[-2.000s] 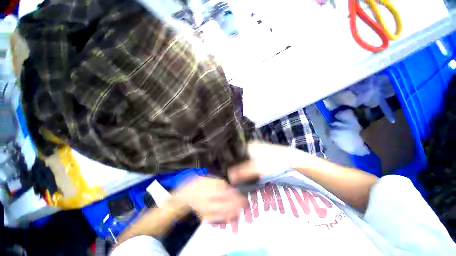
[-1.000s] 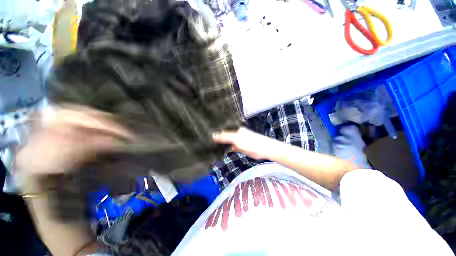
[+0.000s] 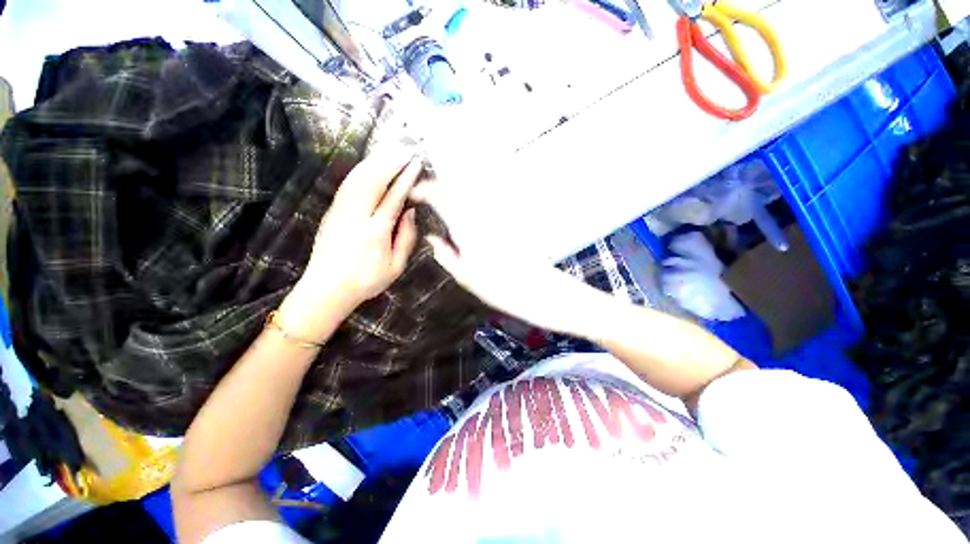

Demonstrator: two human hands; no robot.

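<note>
A dark plaid garment [image 3: 160, 234] lies heaped on the left of the white machine table and hangs over its front edge. My left hand [image 3: 367, 228] lies on the cloth with its fingertips at the edge near the sewing machine's needle area [image 3: 367, 80]. My right hand [image 3: 463, 228] is beside it, fingers at the same cloth edge; glare washes out part of it. Both hands hold the cloth edge between them. A blue-grey cylindrical attachment [image 3: 431, 72] stands just right of the needle area. The exact stitch point is hidden by fingers and glare.
Scissors with red and yellow-orange handles [image 3: 723, 64] lie right on the table [image 3: 596, 138]. Small dark bits lie nearer the machine. A blue crate [image 3: 851, 149] with pale cloth is below right. Yellow tape [image 3: 117, 468] is at the lower left.
The garment has moved from the lap side onto the table and spread left. Both hands have moved up to the needle area, and the machine's lower part now shows.
</note>
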